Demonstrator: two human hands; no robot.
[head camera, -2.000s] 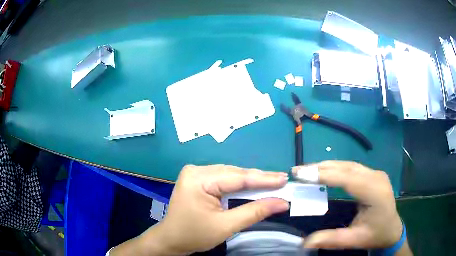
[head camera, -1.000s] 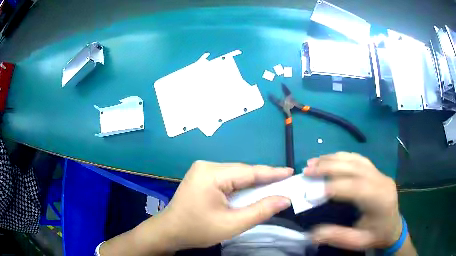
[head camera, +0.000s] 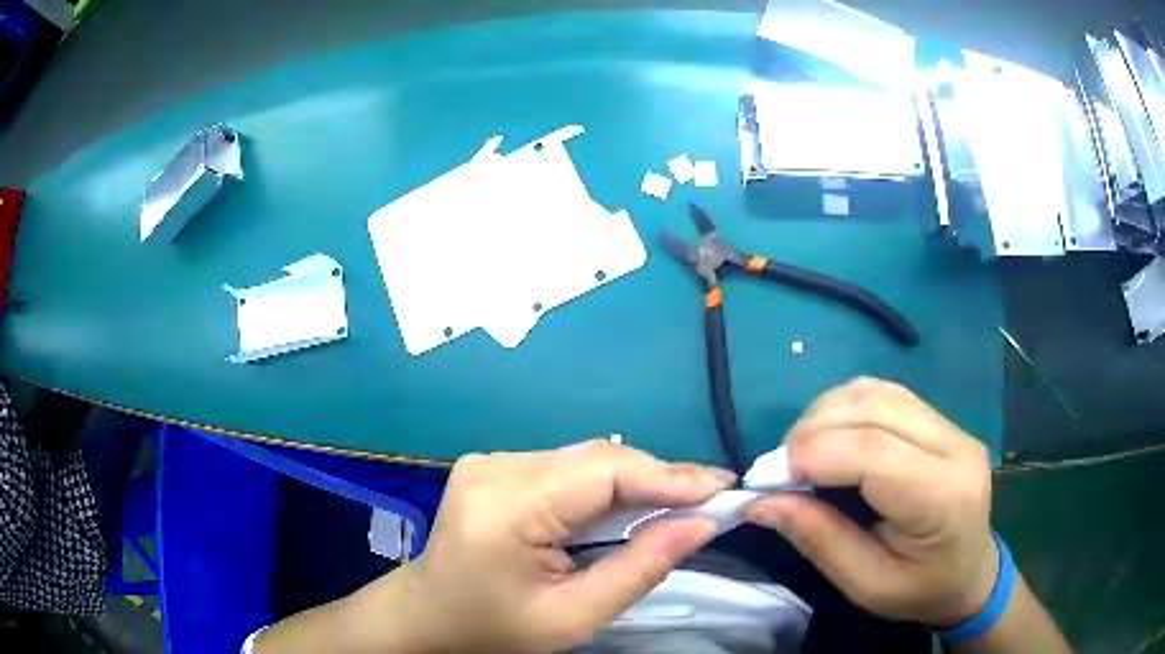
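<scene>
My left hand (head camera: 562, 537) and my right hand (head camera: 882, 498) pinch a white insulation sheet (head camera: 728, 510) between thumbs and fingers at the bench's front edge. The sheet is seen nearly edge-on and looks bent; much of it is hidden by the fingers. A white cap (head camera: 770, 469) shows at my right index fingertip. Diagonal cutters (head camera: 710, 259) with orange bands lie with jaws apart, just beyond my hands. A large flat sheet (head camera: 505, 249) lies mid-bench. A folded sheet (head camera: 291, 311) with raised edges lies to its left.
Small square pads (head camera: 681, 170) lie beyond the cutters. One metal housing (head camera: 192, 182) stands at far left; more housings (head camera: 1022, 153) stand at right. A blue bin (head camera: 217, 537) is below the bench edge. A thin rod (head camera: 1035, 368) lies at right.
My right hand has closed its thumb and fingers on the sheet, which has turned nearly edge-on. The bench items have shifted left in view. A small white speck now shows near my left hand.
</scene>
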